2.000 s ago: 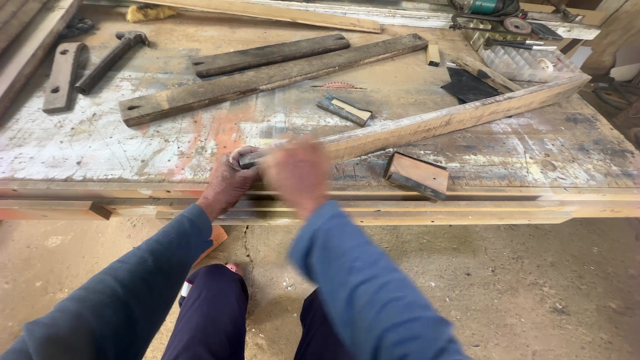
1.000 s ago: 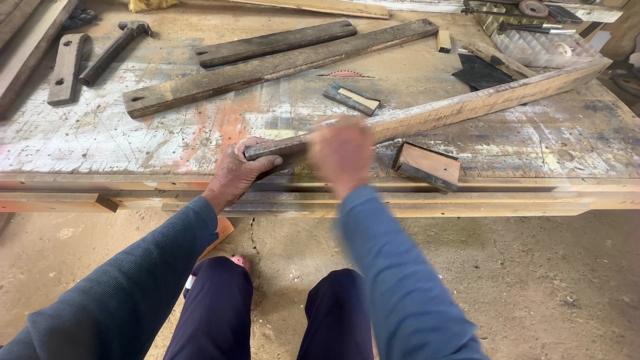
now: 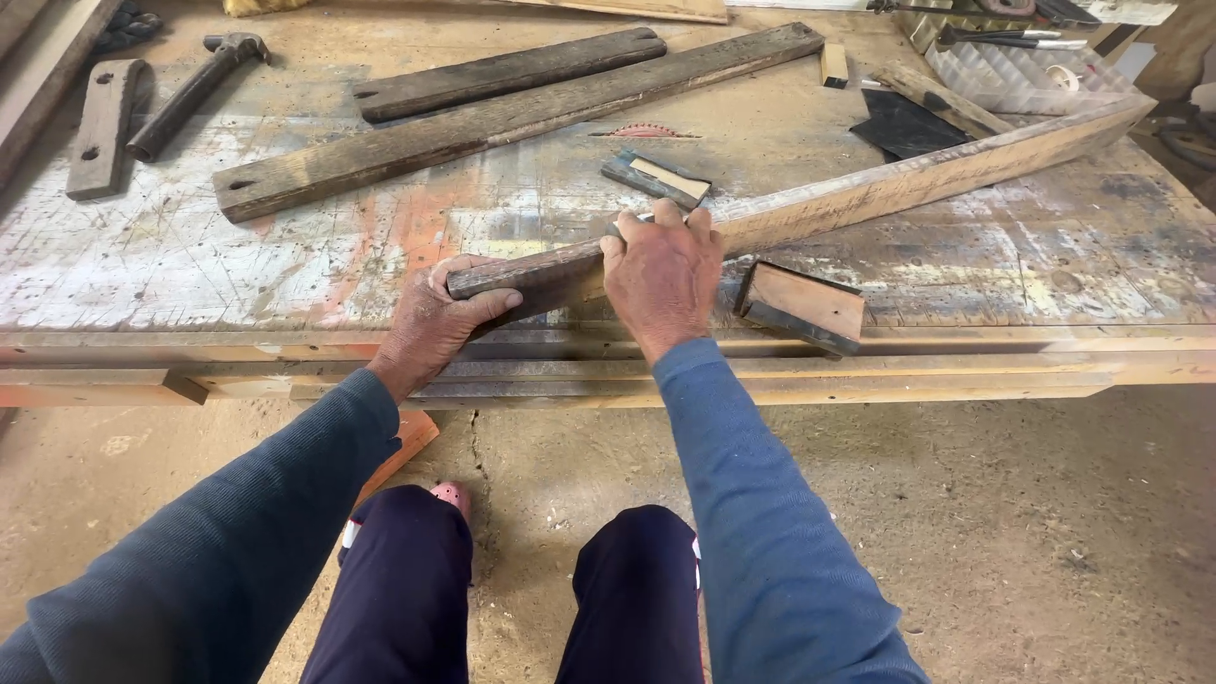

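Observation:
A long weathered wooden beam [image 3: 883, 190] lies slantwise over the workbench, its near end close to the front edge. My left hand [image 3: 432, 318] grips that near end, thumb on the side face and fingers behind. Farther along the beam, my right hand [image 3: 665, 271] is curled over its top; whether something thin lies under the fingers is hidden. To the right of that hand sits a block wrapped in dark sandpaper [image 3: 807, 309], its wooden face up. A smaller wrapped sanding block [image 3: 655, 178] rests just behind the beam.
Two dark timbers [image 3: 513, 123] [image 3: 513, 71] lie behind. A claw hammer [image 3: 195, 95] and a short board with holes [image 3: 104, 128] are at the left. A red saw blade [image 3: 646, 131] pokes through the bench top [image 3: 313, 275]. Black sheets [image 3: 907, 128] and a clear plastic organizer [image 3: 1016, 81] are at the right.
My right hand, blurred over the near part of the beam in both earlier frames, now shows sharply and sits farther along it than two seconds ago. My left hand keeps hold of the near end.

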